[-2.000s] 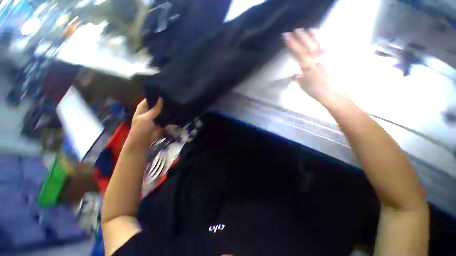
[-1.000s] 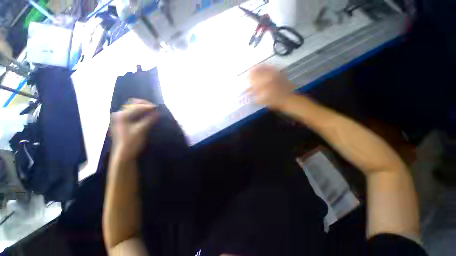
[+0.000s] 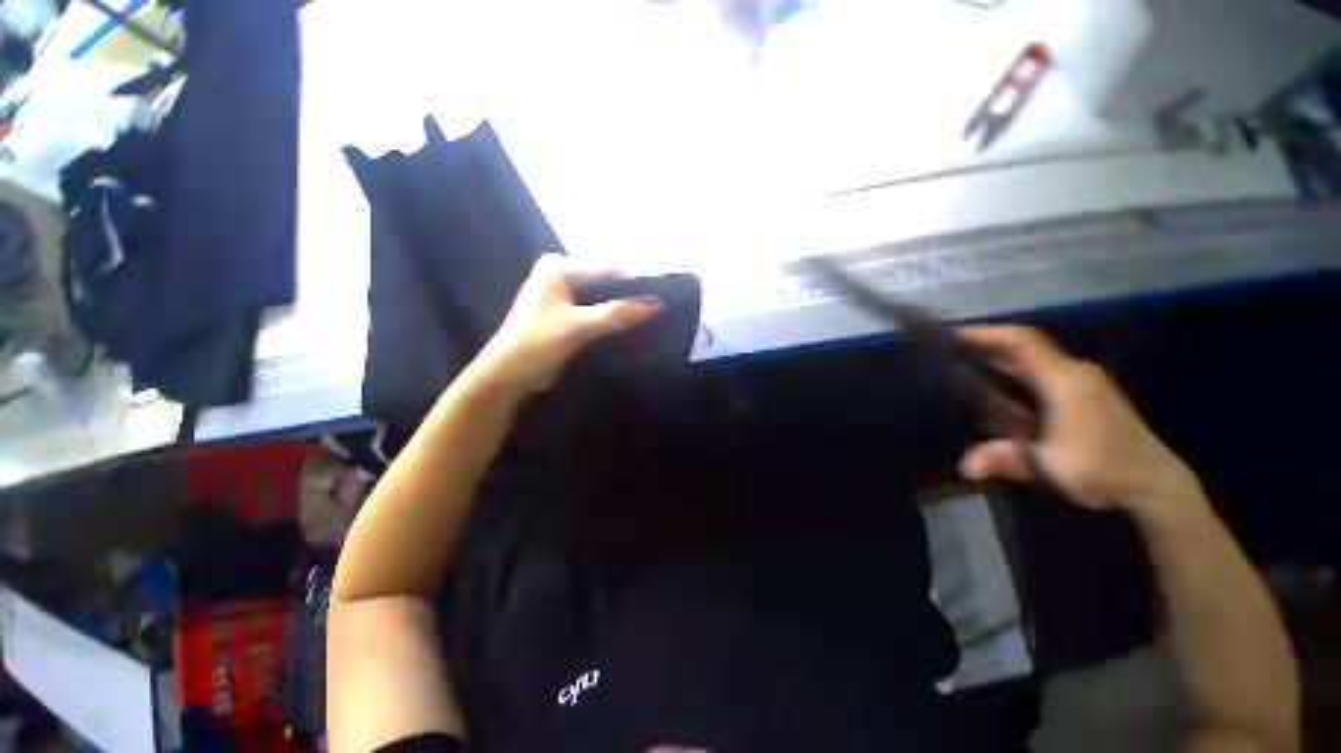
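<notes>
The black garment panel (image 3: 441, 243) lies over the table's front edge and down onto my lap, merging with my black top. My left hand (image 3: 566, 324) grips a folded part of it near the table edge, thumb on top. My right hand (image 3: 1066, 419) holds the dark fabric shears (image 3: 897, 316) by the handles, over the edge at the right; their blades point left and up toward the cloth and are blurred. The orange-red thread snips (image 3: 1009, 97) lie on the white table at the upper right.
Navy panels (image 3: 228, 191) hang over the table's left part. The table ruler (image 3: 1177, 231) runs along the front edge. A red plastic basket (image 3: 235, 655) stands below at lower left. A pale flat piece (image 3: 978, 589) shows below the table at right.
The shears have left the table and are in my right hand. My left hand has moved right and now grips the panel. The view has turned, and the snips lie alone.
</notes>
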